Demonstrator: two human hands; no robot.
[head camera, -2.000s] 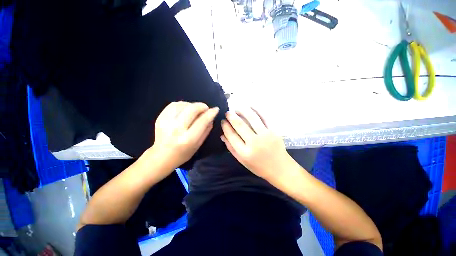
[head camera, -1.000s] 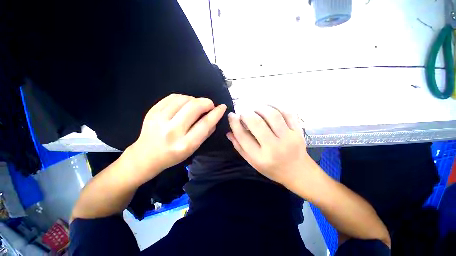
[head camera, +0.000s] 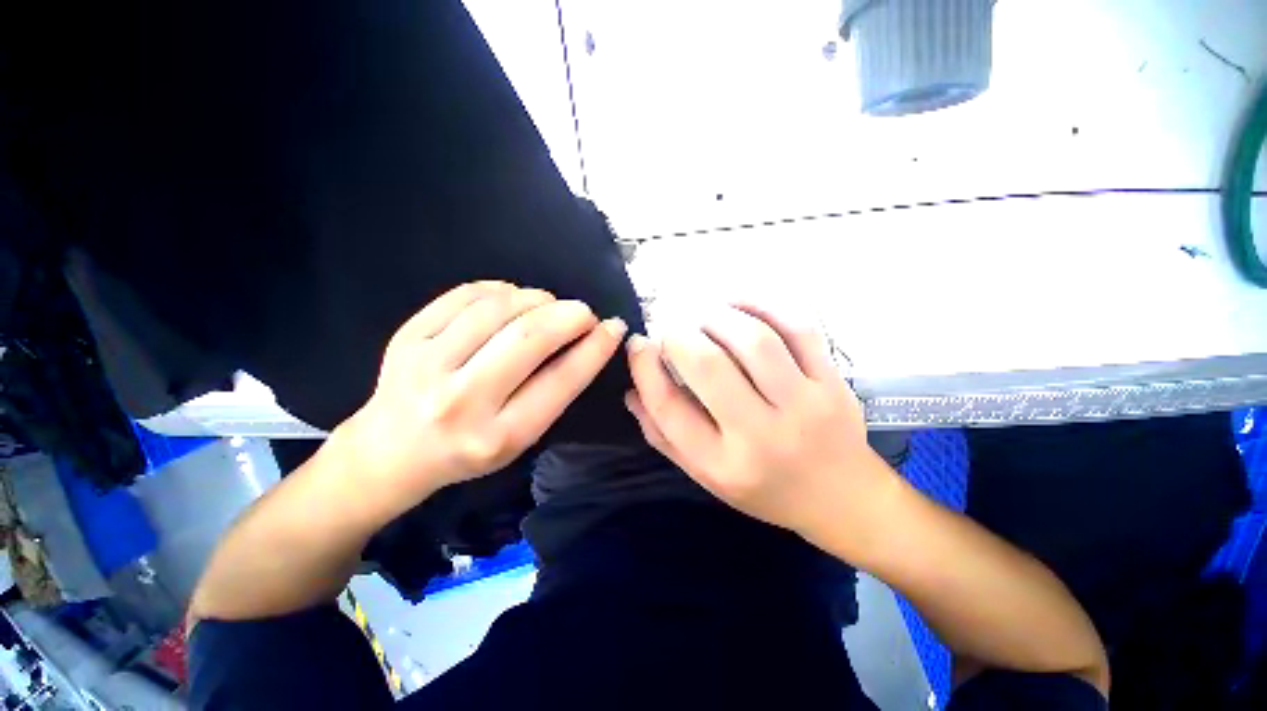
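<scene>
A black fabric panel (head camera: 375, 181) covers the left of the white table and hangs over its front edge towards my lap. My left hand (head camera: 479, 375) lies on the panel near its right edge, with thumb and forefinger pinching the cloth. My right hand (head camera: 750, 403) meets it from the right, its fingertips at the same cloth edge. The fingertips of both hands almost touch. The cloth between them is too dark to show any fold or seam.
A grey ribbed cylinder (head camera: 923, 53) stands at the back of the white table (head camera: 1056, 292). A green scissor handle (head camera: 1248, 188) is cut off at the right rim. A ruler-marked edge (head camera: 1056, 404) runs along the front. Black cloth (head camera: 1098, 514) and blue crates (head camera: 939, 467) are below.
The view has shifted closer to the table, so the scissors have mostly left the picture at the right. Both hands remain at the cloth edge, in nearly the same pose.
</scene>
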